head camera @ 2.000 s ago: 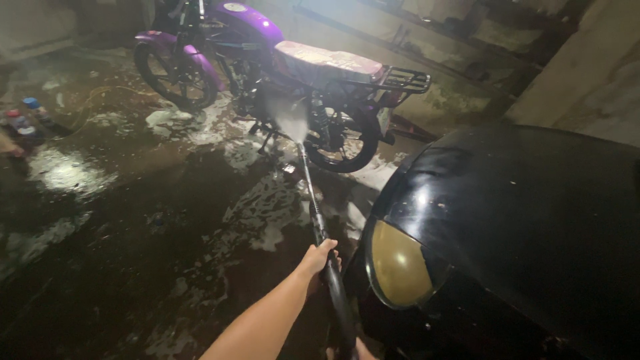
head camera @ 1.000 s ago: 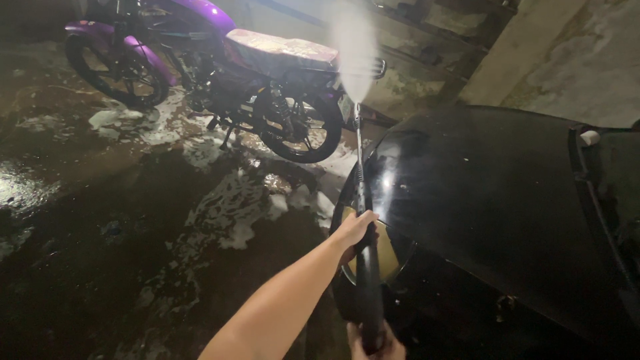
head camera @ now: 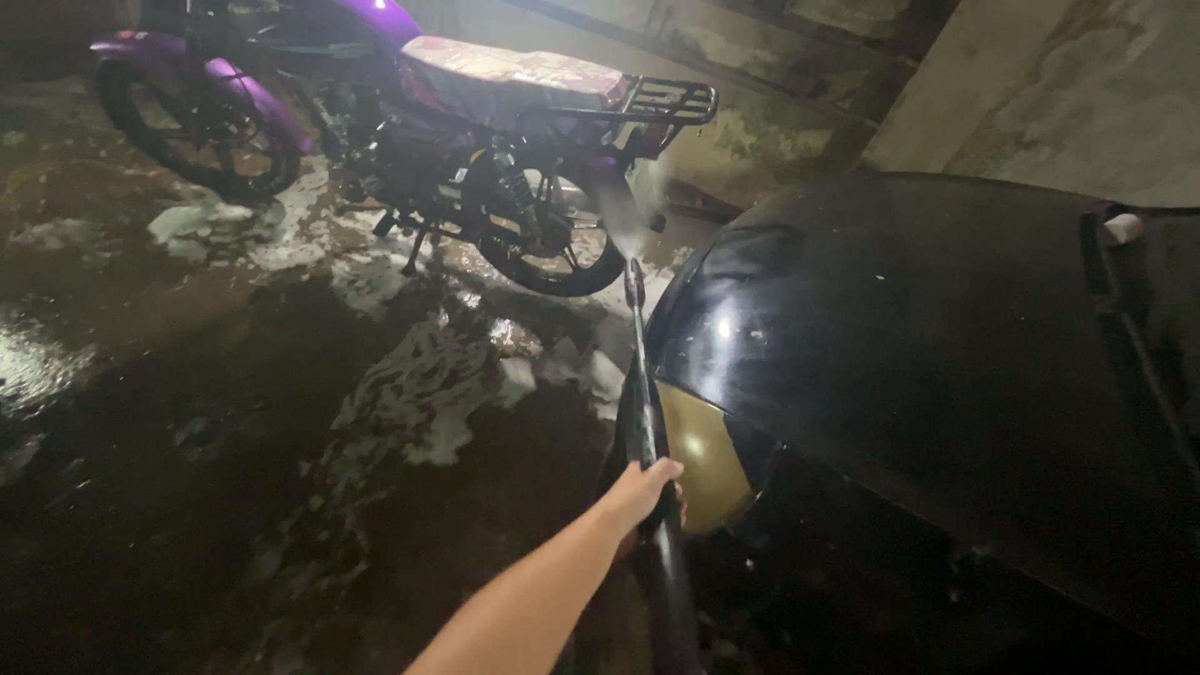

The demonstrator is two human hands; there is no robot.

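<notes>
My left hand (head camera: 649, 497) is closed around the black barrel of a pressure washer lance (head camera: 641, 347), whose nozzle points away from me. A white spray (head camera: 621, 217) leaves its tip toward the rear wheel of a purple motorcycle (head camera: 553, 234). The motorcycle stands on its side stand, with a wet, pale-patterned seat (head camera: 511, 70) and a black metal rear rack (head camera: 670, 101). My right hand is out of view, as is the lower end of the lance.
To the right, close to the lance, is a dark car's body panel (head camera: 900, 309) with a yellowish headlight (head camera: 703, 459). White foam (head camera: 412, 403) lies on the dark wet floor (head camera: 187, 487). Behind the motorcycle rises a stained wall (head camera: 1106, 112).
The spray was over the rear rack a second ago and is now lower, by the rear wheel. My right hand, at the lance's lower end in the earlier frames, has left the view.
</notes>
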